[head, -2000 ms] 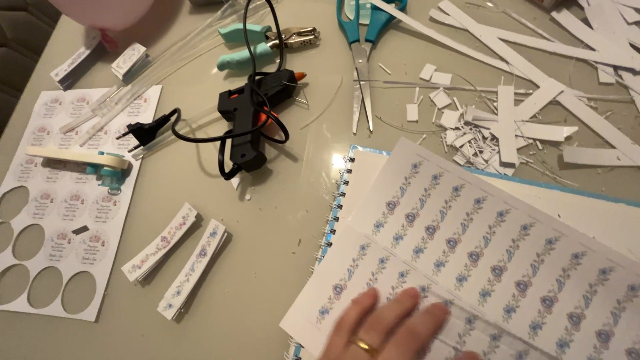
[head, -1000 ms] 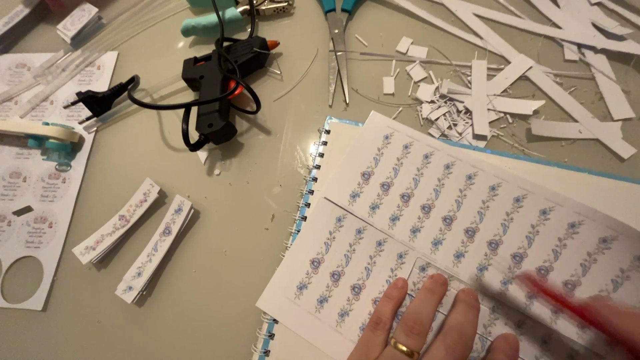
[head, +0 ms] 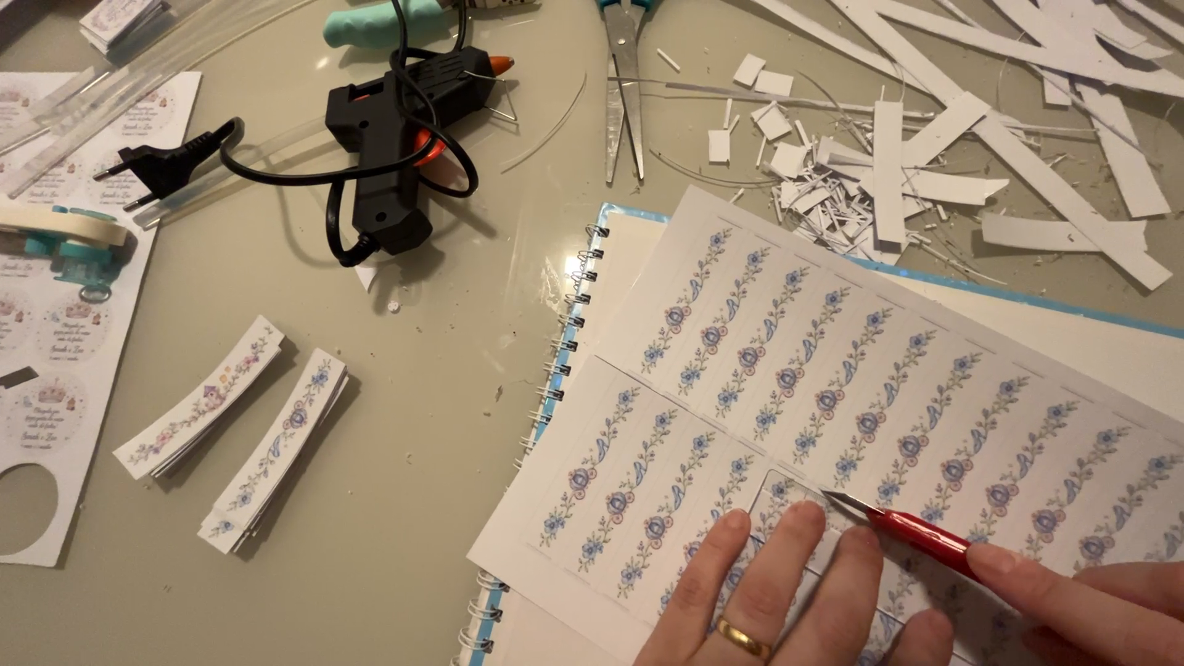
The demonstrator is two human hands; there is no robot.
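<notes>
A white paper sheet (head: 647, 407) printed with rows of blue floral strips lies tilted on a spiral-bound notebook (head: 629, 222). My left hand (head: 786, 592), with a gold ring, presses with spread fingers on a clear, flat ruler (head: 770, 490) lying on the sheet. From the lower right, my right hand (head: 1064, 592) grips a red craft knife (head: 930, 541); its pointed tip meets the paper near the ruler's upper edge, beside a long cut line. Most of the ruler is hidden under my left hand.
Two stacks of cut floral strips (head: 203, 398) lie left of the notebook. Beyond them are a black glue gun (head: 398, 139) with its cord, scissors (head: 624, 92), and a sheet of round labels (head: 120, 240) bearing writing. White paper offcuts (head: 888, 176) cover the upper right.
The red knife, not in view in the oldest frame, has come in from the right in my right hand and now rests its tip on the sheet. The view has shifted somewhat.
</notes>
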